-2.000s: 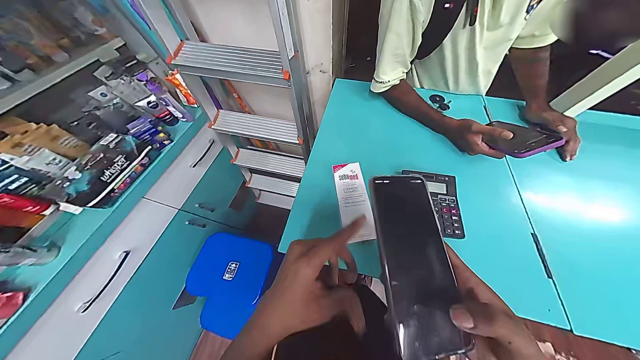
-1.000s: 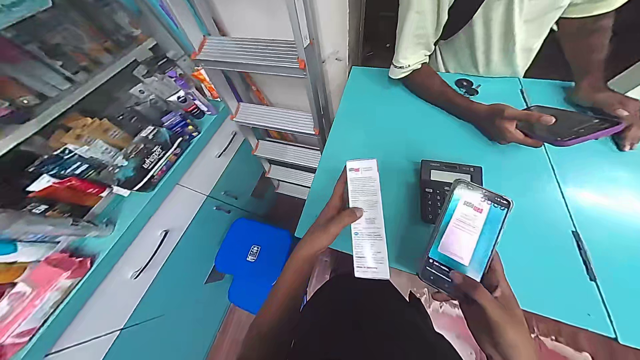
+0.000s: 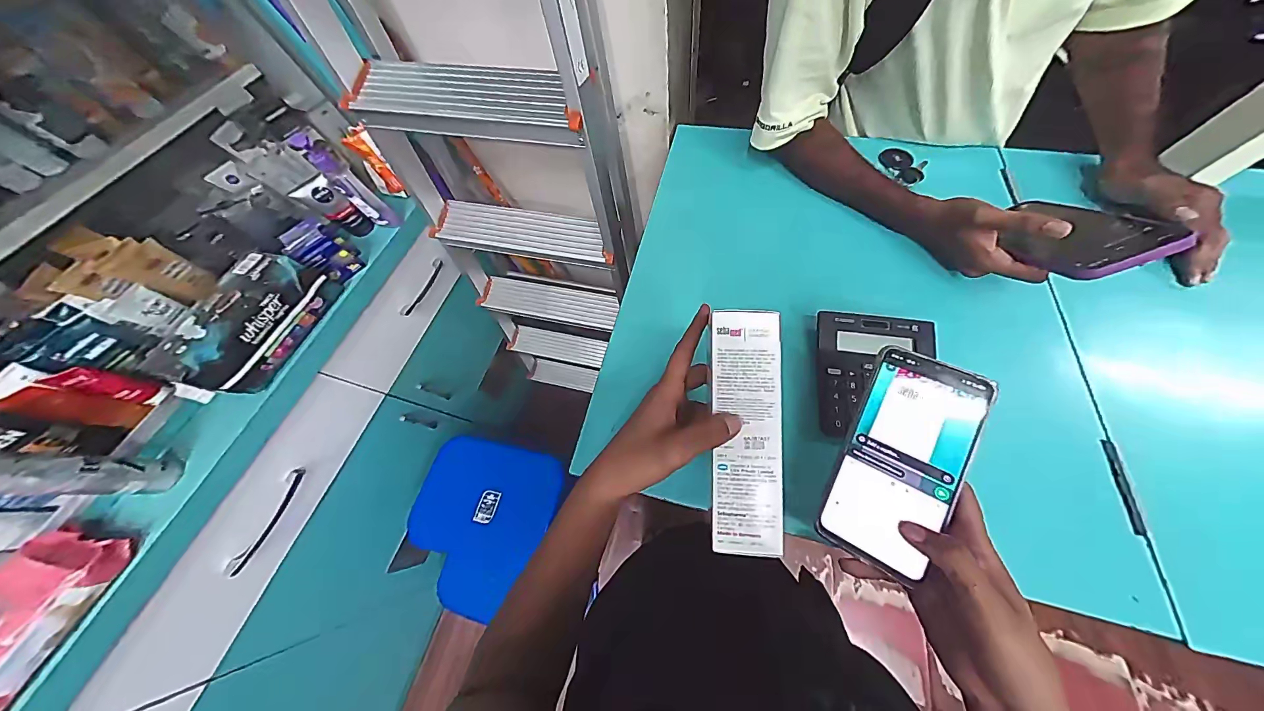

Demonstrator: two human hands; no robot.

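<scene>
My left hand (image 3: 676,425) holds a tall white Sebamed carton (image 3: 748,494) upright at the near edge of the teal counter, thumb on its printed face. In my right hand (image 3: 963,563) is a smartphone (image 3: 913,454), its screen lit with a picture of a white pack above a mostly white area. My right thumb rests on the lower part of the screen. Behind the phone, partly covered by it, a black desk calculator (image 3: 839,341) lies on the counter (image 3: 711,237).
Across the counter a person's hands (image 3: 973,237) hold a phone in a purple case (image 3: 1096,242). A small black object (image 3: 901,166) lies near their forearm. An aluminium stepladder (image 3: 523,232), a blue plastic stool (image 3: 484,513) and shelves of packaged goods (image 3: 247,316) stand to the left.
Two seconds ago the carton lay on the counter and the phone's screen was dark; my left hand has since taken hold of the carton. Since one second ago the phone's display has changed.
</scene>
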